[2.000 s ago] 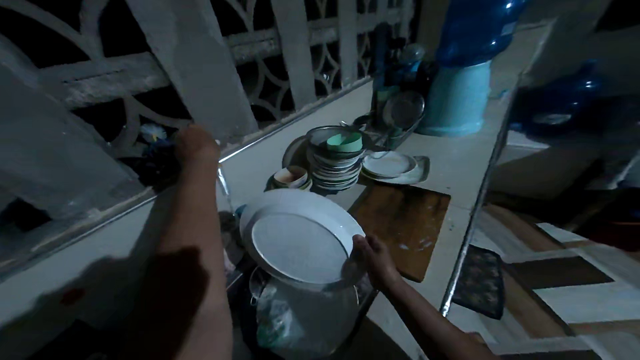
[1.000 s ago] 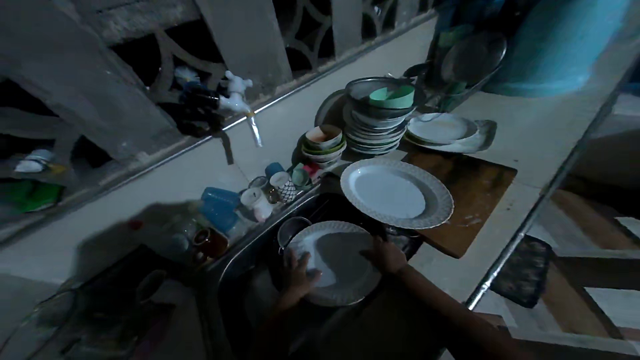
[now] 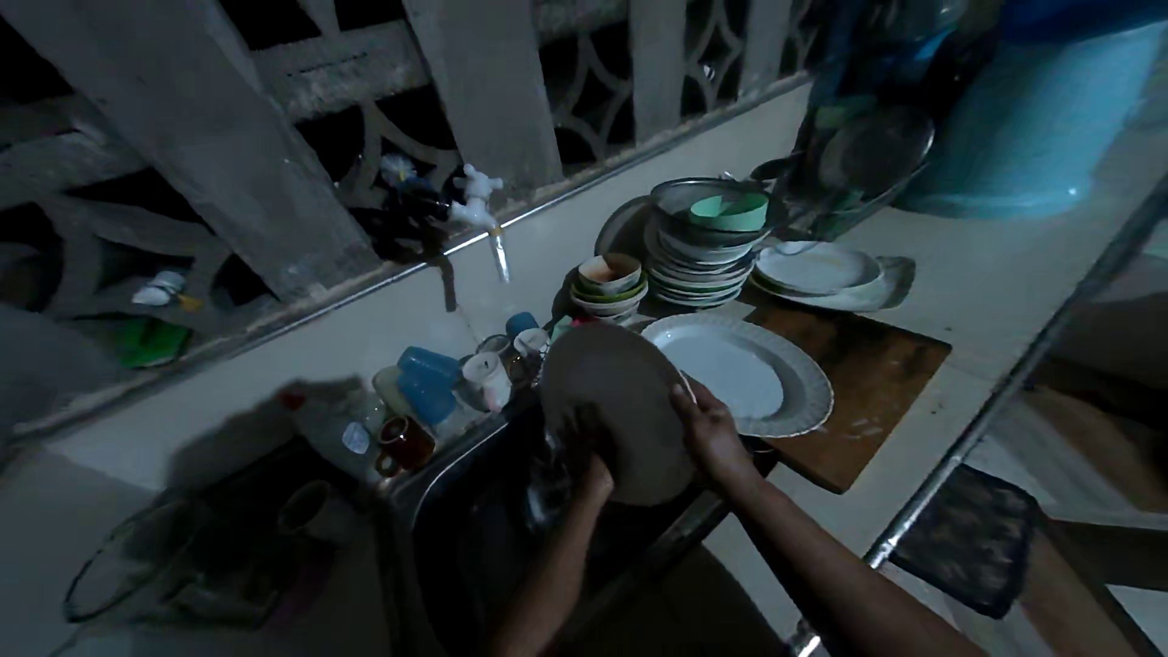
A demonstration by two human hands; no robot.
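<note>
A plate (image 3: 630,401) is tilted up over the dark sink basin (image 3: 474,547), its shaded face toward me. My right hand (image 3: 712,429) grips its right edge. My left hand (image 3: 589,461) is against its lower left face; the fingers are in shadow, and whether they grip or only touch cannot be told. Just right of it, a white oval platter with a fluted rim (image 3: 803,397) rests partly on a wooden cutting board (image 3: 867,392). The white-handled faucet (image 3: 474,205) on the wall stands beyond the basin.
Stacked plates (image 3: 698,274) carry a metal basin and a green bowl (image 3: 730,212). Small stacked bowls (image 3: 610,283) and plates (image 3: 821,267) stand nearby. Blue cups (image 3: 427,383), a white mug (image 3: 486,379) and a brown mug (image 3: 406,443) line the sink's back edge. A turquoise container (image 3: 1022,128) stands back right.
The oval platter, held in my right hand two seconds ago, lies on the board. The plate that lay flat between my hands one second ago is raised and tilted.
</note>
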